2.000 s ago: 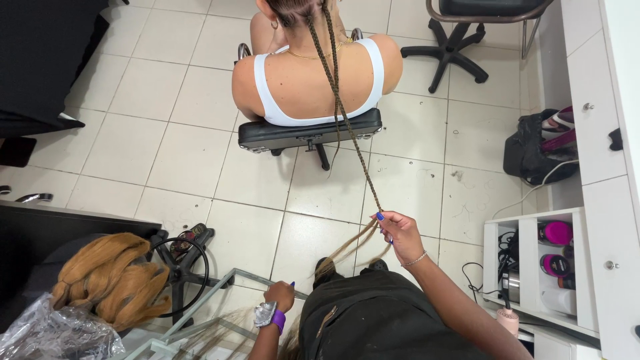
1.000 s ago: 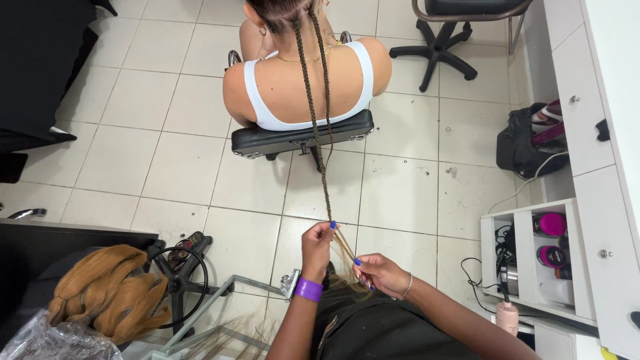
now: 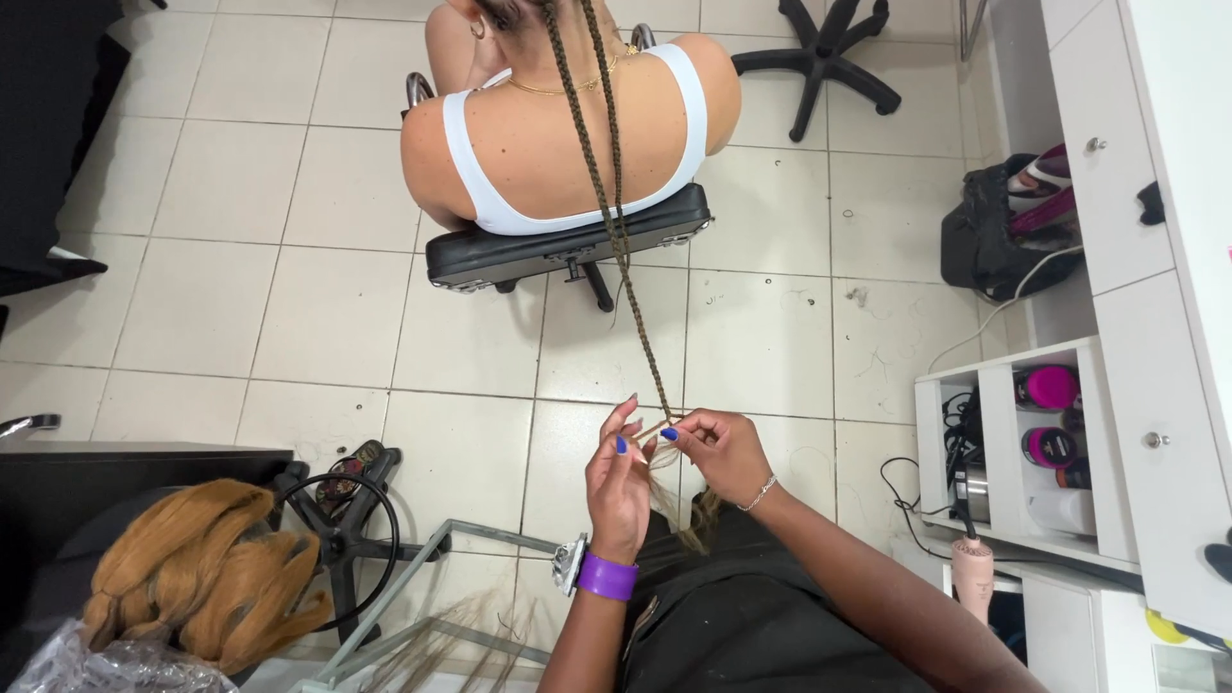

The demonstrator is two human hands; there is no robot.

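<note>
A long brown hair braid (image 3: 635, 313) runs down from the head of a seated person (image 3: 539, 144) to my hands. My right hand (image 3: 722, 452) pinches the braid's lower end between thumb and fingers. Just left of it, my left hand (image 3: 619, 481) holds thin strands of the same hair, some fingers raised. Loose hair ends (image 3: 698, 529) hang below both hands. A second braid (image 3: 616, 144) lies down the person's back, beside the first. A purple wristband (image 3: 607, 576) is on my left wrist.
The person sits against a black chair backrest (image 3: 568, 241). Bundles of ginger hair (image 3: 202, 568) lie at lower left near a grey metal frame (image 3: 423, 539). White drawers (image 3: 1116, 289), an open shelf (image 3: 1092, 433) and a pink corded appliance (image 3: 972, 573) stand at right.
My left hand was low at the metal frame two seconds ago, then came up to the braid's end. My right hand has moved up beside the left since one second ago.
</note>
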